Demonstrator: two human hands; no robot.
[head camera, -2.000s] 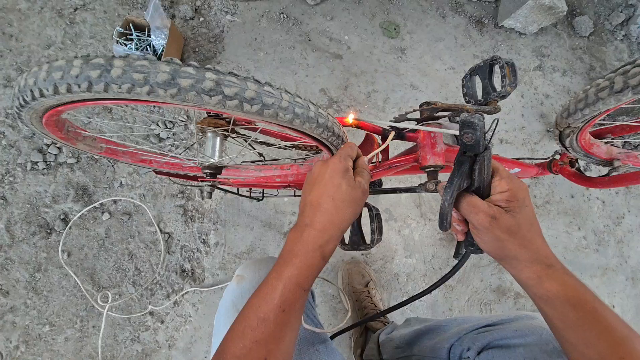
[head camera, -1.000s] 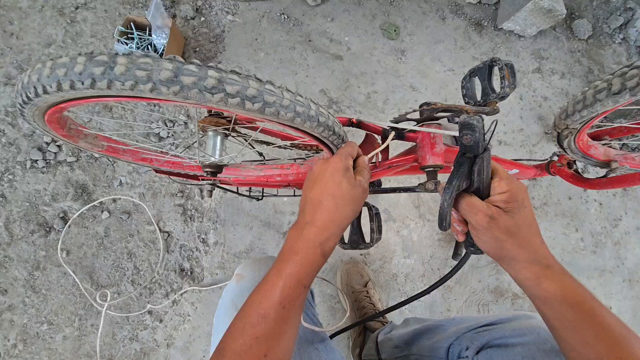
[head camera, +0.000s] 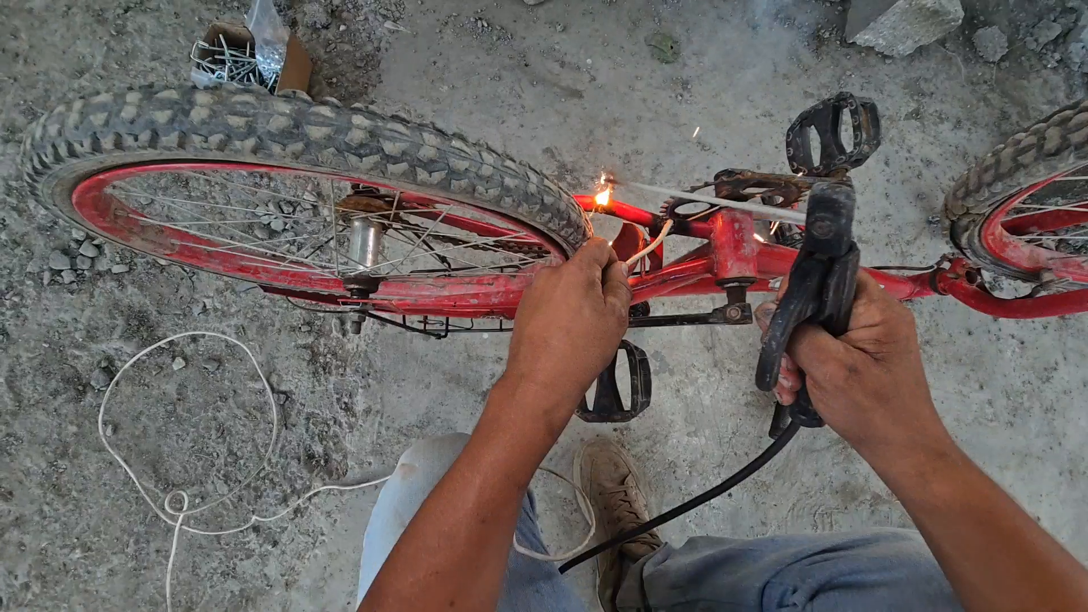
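Note:
A red bicycle frame lies across the view, with its knobby rear tire at left. My right hand grips a black welding electrode holder; a thin grey electrode reaches left from its jaw. At the electrode's tip, a small bright flame with sparks shows on a red frame tube by the tire. My left hand is closed at the tire's right edge, fingers on the end of a thin white cord; whether it also grips the rim is hidden.
An open cardboard box of screws stands beyond the tire. White cord loops over the concrete at left. A black cable runs from the holder past my shoe. Two pedals stick out, and broken concrete lies at top right.
The glow at the electrode tip, present two seconds ago and gone one second ago, is back, with sparks and faint smoke. Both hands have stayed in about the same places.

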